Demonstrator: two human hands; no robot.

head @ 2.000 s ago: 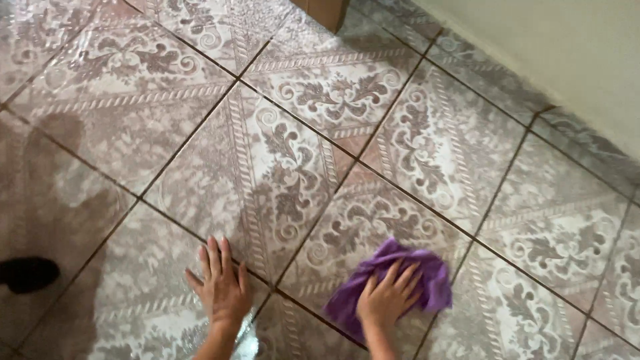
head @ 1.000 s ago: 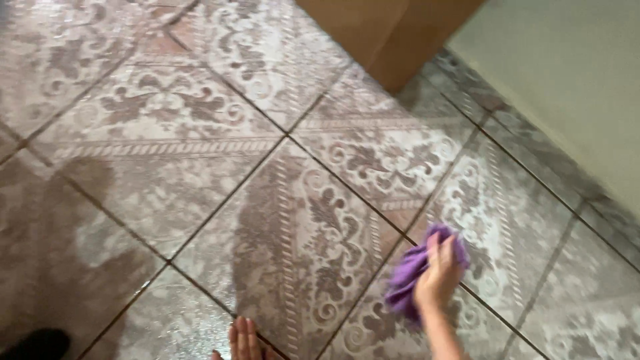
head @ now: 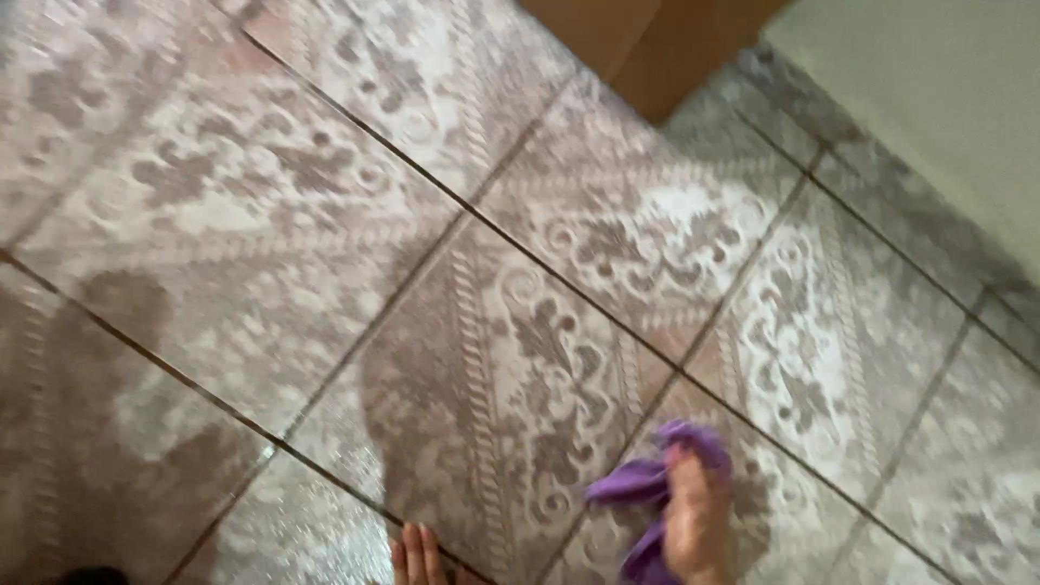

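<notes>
My right hand [head: 695, 512], blurred, is on a crumpled purple cloth [head: 638, 483] against the patterned tile floor [head: 561, 357] at the lower right; parts of the cloth stick out to the left of the hand and above it. At the bottom edge, left of the cloth, the fingers of my left hand [head: 418, 556] lie on the tiles near a dark grout line. Nothing shows under those fingers, and the rest of that hand is cut off by the frame.
A brown box-like object [head: 650, 49] stands on the floor at the top, near a pale wall [head: 926, 97] with a tiled base strip. A small dark object [head: 93, 575] shows at the bottom left. Shadows and shiny reflections lie over the tiles.
From one second ago, my right hand and the purple cloth have moved down toward the bottom of the view. Two seconds ago my left hand showed whole, spread on the floor; now only its fingers show.
</notes>
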